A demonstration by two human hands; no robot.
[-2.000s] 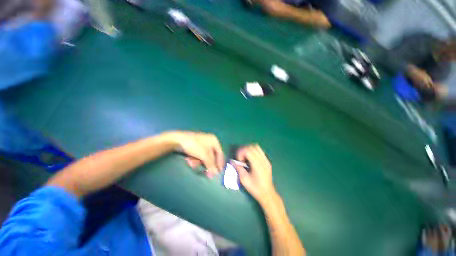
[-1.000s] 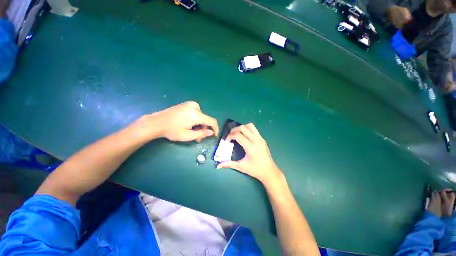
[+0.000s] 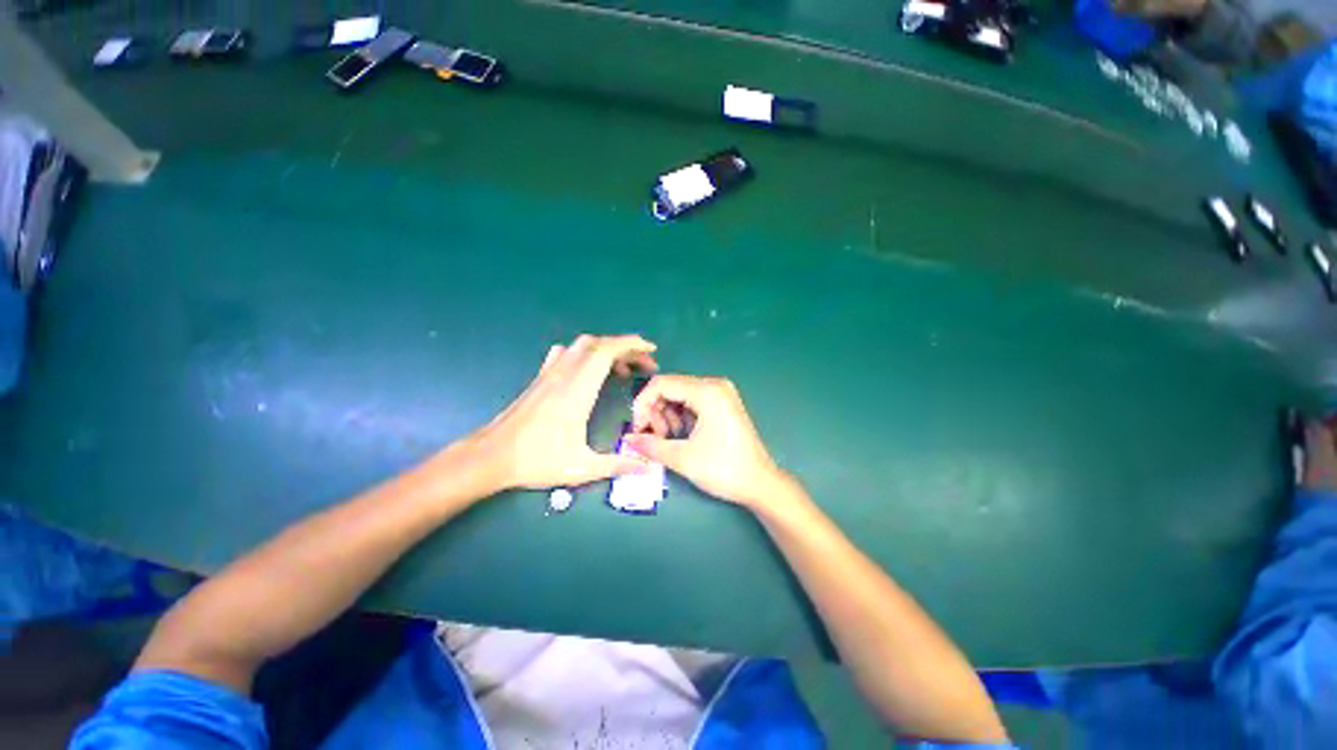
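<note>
A dark phone unit with a bright white rectangle [image 3: 636, 484] stands or lies between my hands near the bench's front edge; its upper part is hidden by fingers. My left hand [image 3: 569, 418] arches over its left side, thumb at the white part and fingers at the upper end. My right hand [image 3: 701, 437] grips it from the right, with thumb and bent fingers on it. A small pale round part [image 3: 560, 500] lies on the green bench [image 3: 440, 542] just left of the unit.
Another phone unit [image 3: 692, 186] lies ahead, with one more [image 3: 765, 107] behind it. Several units with grey screens [image 3: 370, 59] lie far left. A pale metal post [image 3: 88, 117] stands left. Dark units [image 3: 968, 24] are piled across the belt. A neighbour's sleeve [image 3: 1298, 586] is at right.
My left hand has come right and down onto the unit beside my right hand. The camera view has turned, so the bench and the far units sit differently in the picture.
</note>
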